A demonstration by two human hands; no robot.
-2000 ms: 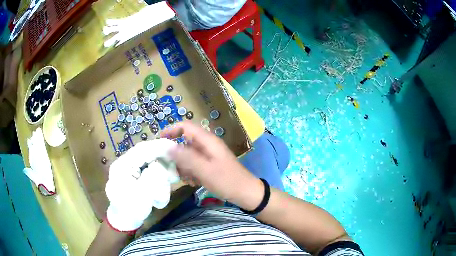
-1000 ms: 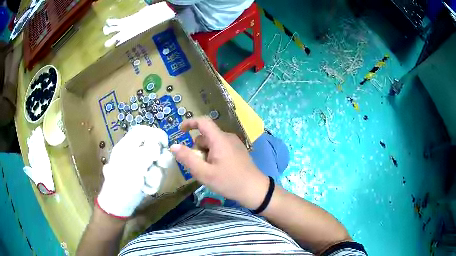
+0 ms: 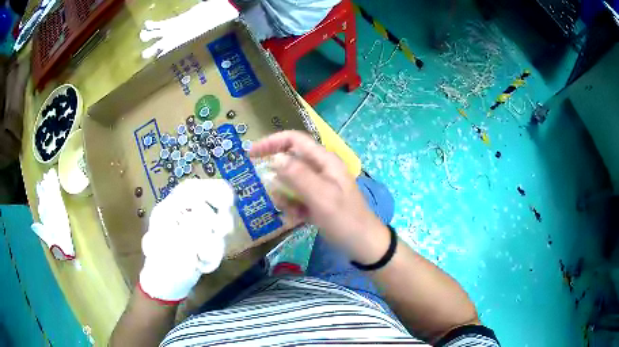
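Observation:
Small round caps (image 3: 197,146), some pale-faced and some dark, lie in a loose cluster in the middle of a shallow cardboard box (image 3: 122,234). A few lie apart from the cluster. My left hand (image 3: 188,234) wears a white knit glove with a red cuff edge and is curled over the near part of the box; whether it holds a cap is hidden. My right hand (image 3: 309,183), bare with a black wristband, is right of it over the box's near right side, blurred, fingers partly bent. What is at its fingertips cannot be made out.
Left of the box are a bowl of black parts (image 3: 57,123), a smaller cream bowl (image 3: 73,172) and a spare white glove (image 3: 54,215). Another glove (image 3: 186,28) lies beyond the box. A red-brown basket (image 3: 71,34) is far left. A person sits on a red stool (image 3: 326,51).
My right hand has moved right, away from my left hand, and is blurred. My left hand has shifted slightly toward me and stays curled. The near blue print on the box is more exposed.

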